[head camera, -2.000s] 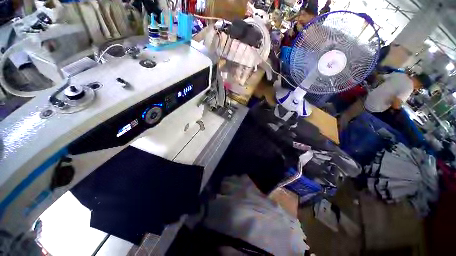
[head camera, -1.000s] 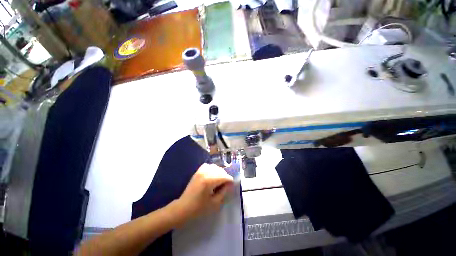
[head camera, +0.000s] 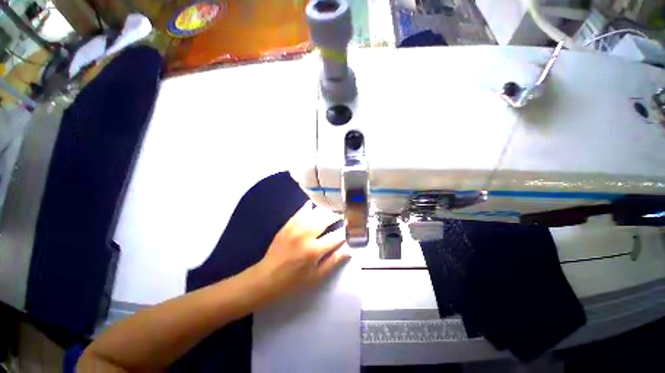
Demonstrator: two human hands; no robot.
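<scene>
My bare left hand [head camera: 310, 248] lies on a navy cut panel [head camera: 251, 233] and a matte white strip [head camera: 306, 328] on top of it. Its fingertips are beside the take-up lever guard [head camera: 356, 204], which hides part of them. The fingers are spread and press the cloth down. The navy panel curves out left of the hand and shows again under the forearm. The needle is hidden behind the machine head [head camera: 437, 124]. Dark pieces [head camera: 503, 284] lie right of the needle area. My right hand is not in view.
Waiting navy panels [head camera: 91, 182] lie at the far left on a grey side surface [head camera: 25, 197]. An orange sheet [head camera: 255, 33] is at the table's far edge. A ruler strip [head camera: 415, 331] runs along the near edge. A grey knurled knob [head camera: 332, 36] rises from the machine head.
The view has swung from the machine's right side and fan to the needle area, then moved closer. My left hand came into view; its fingers are now more spread on the cloth.
</scene>
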